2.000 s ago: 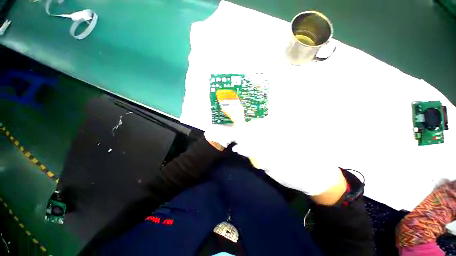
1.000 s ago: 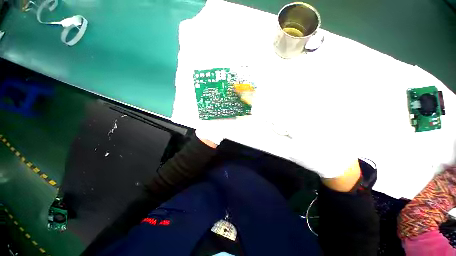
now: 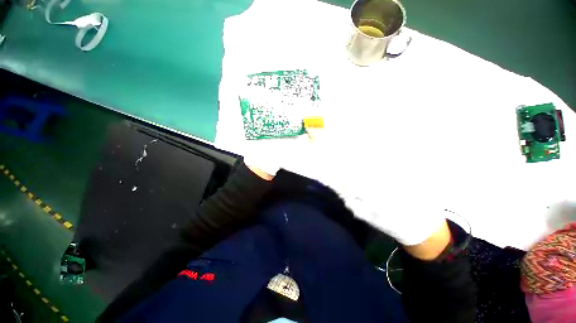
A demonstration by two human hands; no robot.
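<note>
A green circuit board [image 3: 281,104], pale solder side up, is over the white sheet [image 3: 436,107] in front of me, with a glossy glare across it. The orange bristles of a brush [image 3: 313,122] are at its lower right corner. My right hand [image 3: 385,211], white-gloved, blends into the sheet; the brush points out from its fingers. My left hand [image 3: 262,158], also white-gloved, is at the board's lower left edge; its fingers are washed out, so its grip cannot be told. A steel mug [image 3: 372,38] with yellowish liquid stands behind.
Another board [image 3: 540,132] with a black round part lies at the right. A neighbour's patterned sleeve [image 3: 552,258] is at lower right. A white looped strap [image 3: 91,28] lies at upper left. A black stand [image 3: 142,208] at lower left has a small board [image 3: 73,268] by its edge.
The brush has moved across the board from its left part to its lower right corner. The board now looks tilted and shows more glare. The neighbour's sleeve has shifted slightly right.
</note>
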